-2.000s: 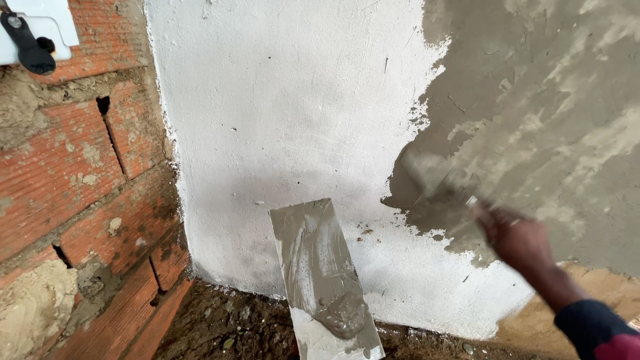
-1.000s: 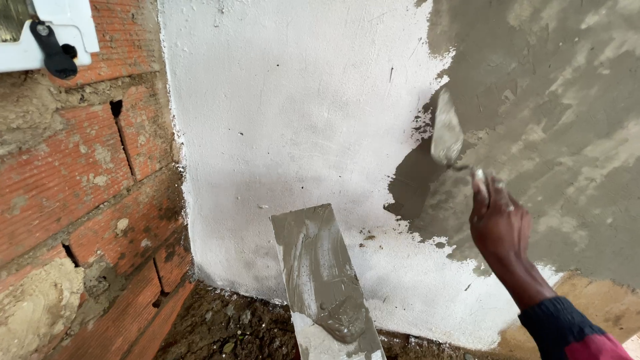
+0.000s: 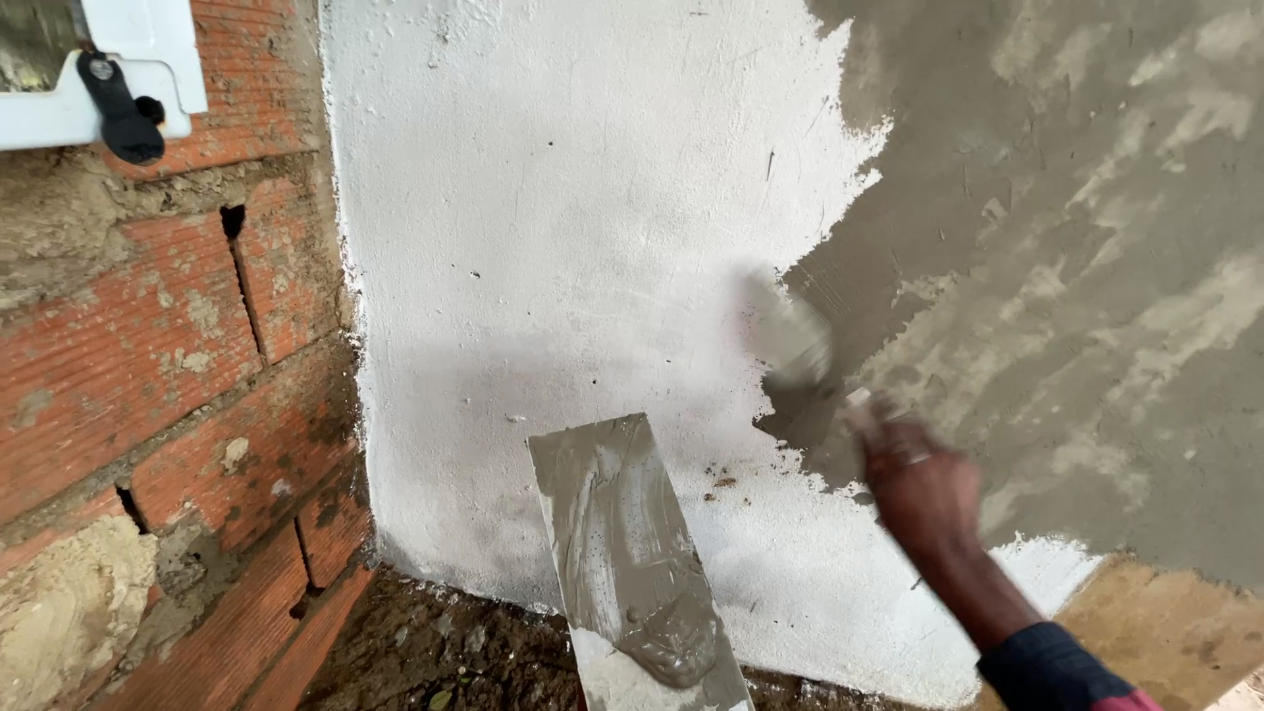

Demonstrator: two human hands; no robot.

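Observation:
At the lower right my right hand (image 3: 918,479), blurred by motion, is closed on the handle of a small trowel. The trowel's blade (image 3: 790,331) is at the ragged edge between white wall surface (image 3: 553,227) and grey plaster (image 3: 1047,276). At the bottom centre a rectangular metal plastering blade (image 3: 632,543) carries grey plaster, with a thick wet lump (image 3: 671,637) near its lower end. Its lower end runs out of view, and what holds it is hidden. My left hand is not seen.
A rough wall of orange hollow bricks (image 3: 128,326) meets the white wall in a corner at the left. A white frame with a black latch (image 3: 123,109) is at the upper left. Dark soil (image 3: 444,642) lies along the wall's foot, and a tan surface (image 3: 1165,632) is at the lower right.
The trowel's blade has gone from standing upright on the grey plaster a second ago to a leftward slant over the white edge. My right hand stays closed on its handle.

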